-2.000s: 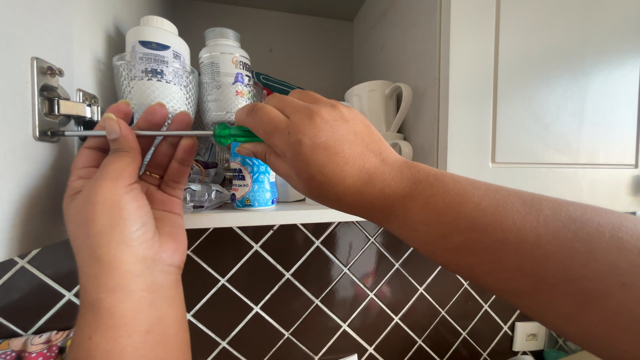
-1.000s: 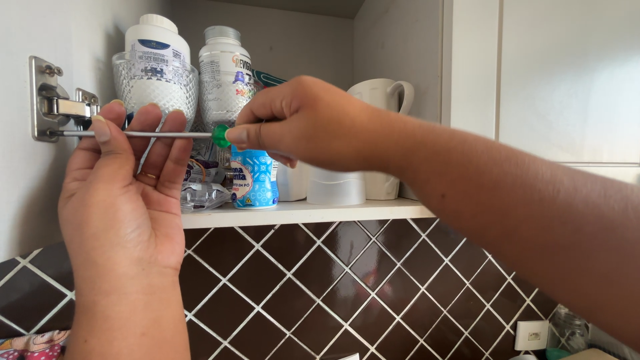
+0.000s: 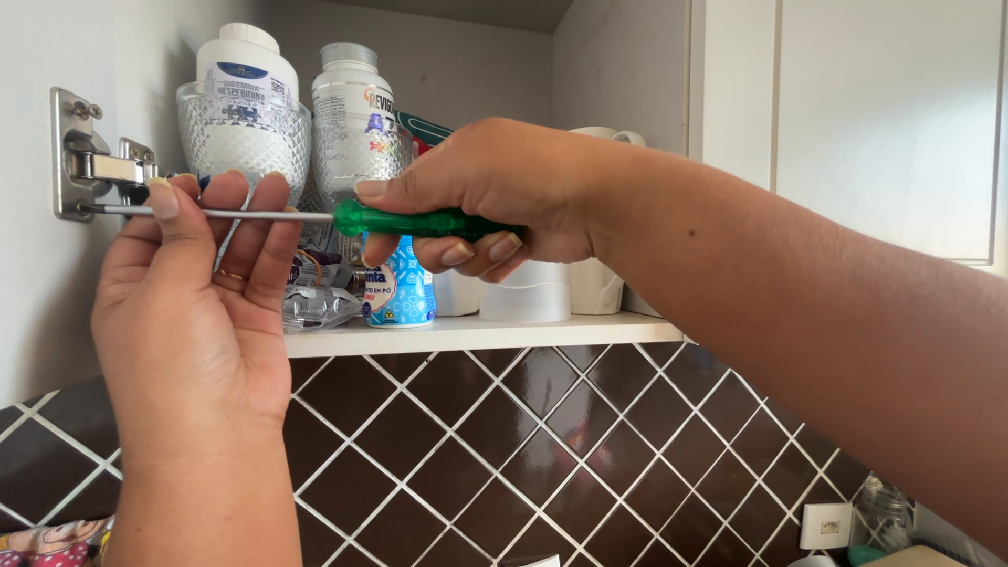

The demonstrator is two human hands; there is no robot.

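My right hand [image 3: 472, 205] is wrapped around the green handle of a screwdriver [image 3: 409, 223]. The metal shaft runs level to the left, and its tip meets the lower screw [image 3: 85, 209] of a metal cabinet hinge [image 3: 71, 157] on the white panel. Near the tip, my left hand [image 3: 205, 276] pinches the shaft between thumb and index finger, its other fingers raised behind the shaft. A ring is on one finger. The hinge's upper screw [image 3: 94, 111] stands out from the plate.
Behind my hands, the cabinet shelf [image 3: 488, 335] holds textured glass bowls [image 3: 244, 142] with white bottles in them, a blue container [image 3: 413, 287], plastic packets and white mugs [image 3: 606, 291]. Dark tiles lie below, with a wall socket [image 3: 827, 526] and a glass jar [image 3: 882, 512] at lower right.
My right hand has shifted its hold on the handle: one second ago it held it with the fingertips near the collar, and now its fingers lie along the handle. My left hand has stayed near the tip.
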